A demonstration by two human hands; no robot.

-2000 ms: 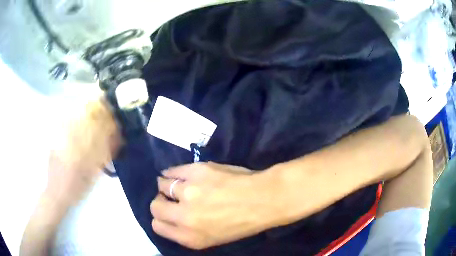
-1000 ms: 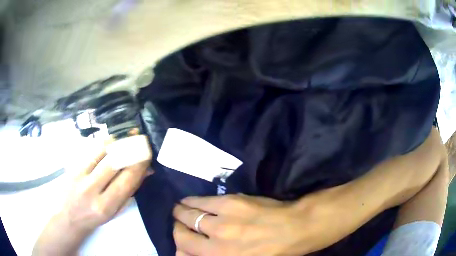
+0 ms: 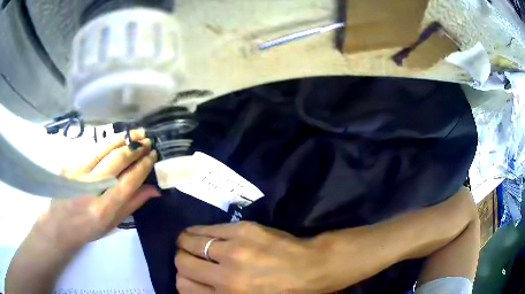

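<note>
A black garment [image 3: 345,155] fills the middle, its narrow edge running down between my hands. My right hand [image 3: 247,258], with a ring, lies on the garment near this edge, fingers curled against the cloth. My left hand [image 3: 109,184] is at the dark presser foot and needle area [image 3: 135,143], fingertips close together; what they hold is hidden. A white printed label [image 3: 216,182] lies on the cloth above my right hand, with small white lettering on black [image 3: 235,216] by its lower end. A cream block [image 3: 172,172] overlaps the label's left end.
A large ribbed white dial [image 3: 124,57] is close to the camera at upper left. A curved pale machine part [image 3: 46,172] crosses before my left hand. A thin pen-like tool [image 3: 299,35], a brown box [image 3: 383,23] and clear plastic [image 3: 501,126] lie beyond the garment.
The view has shifted, bringing the dial, thin tool and box into sight. My left hand has moved up to the presser foot area. My right hand stays on the garment.
</note>
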